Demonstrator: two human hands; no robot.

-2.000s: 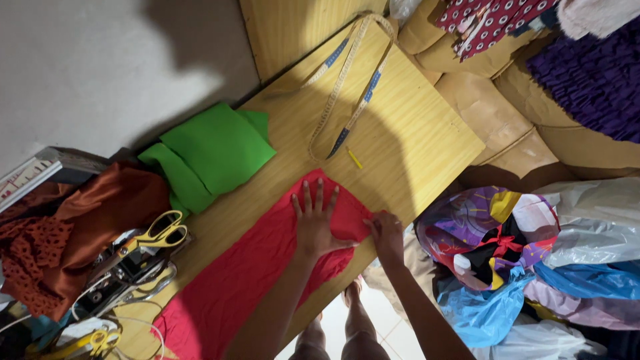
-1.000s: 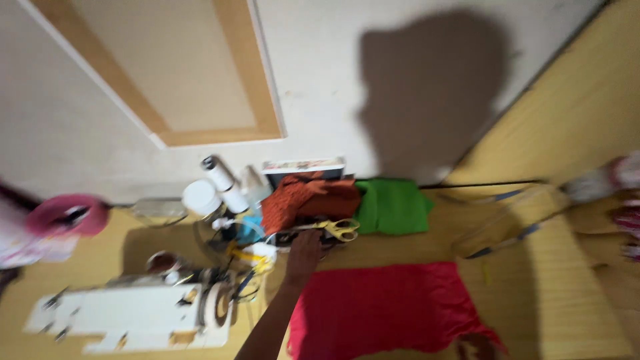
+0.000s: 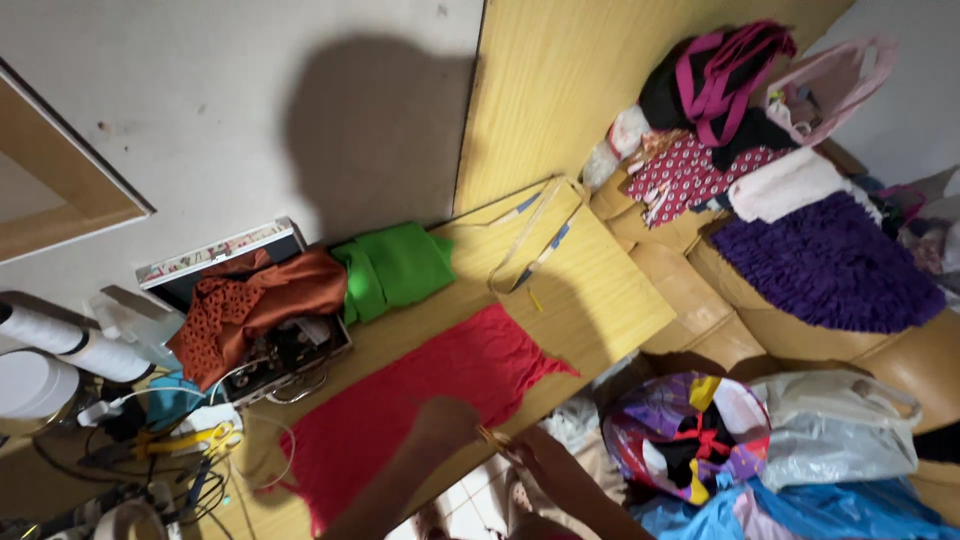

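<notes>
A piece of red fabric (image 3: 420,382) lies spread over the wooden table, its right corner drawn out to a point near the edge. Over its lower edge is my left hand (image 3: 448,421), blurred, beside yellow-handled scissors (image 3: 493,438). My right hand (image 3: 523,448) has its fingers closed around them just off the table's front edge. Whether the left fingers also grip the scissors is unclear. Beyond the fabric lie a looped measuring tape (image 3: 536,240) and a small yellow stick (image 3: 535,299), perhaps chalk. Folded green fabric (image 3: 397,270) sits by the wall.
Rust-coloured fabric (image 3: 292,285) drapes over an open case (image 3: 289,375). To the left are thread cones (image 3: 109,352), cables and other yellow handles (image 3: 217,441). Right of the table (image 3: 630,307), a tan sofa (image 3: 690,289) bears clothes and bags, with a patterned bag (image 3: 637,420) and plastic bags nearby.
One second ago my left hand was at the yellow-handled scissors by the open case; now they are between my hands at the table's front edge. The view has swung away and back.
</notes>
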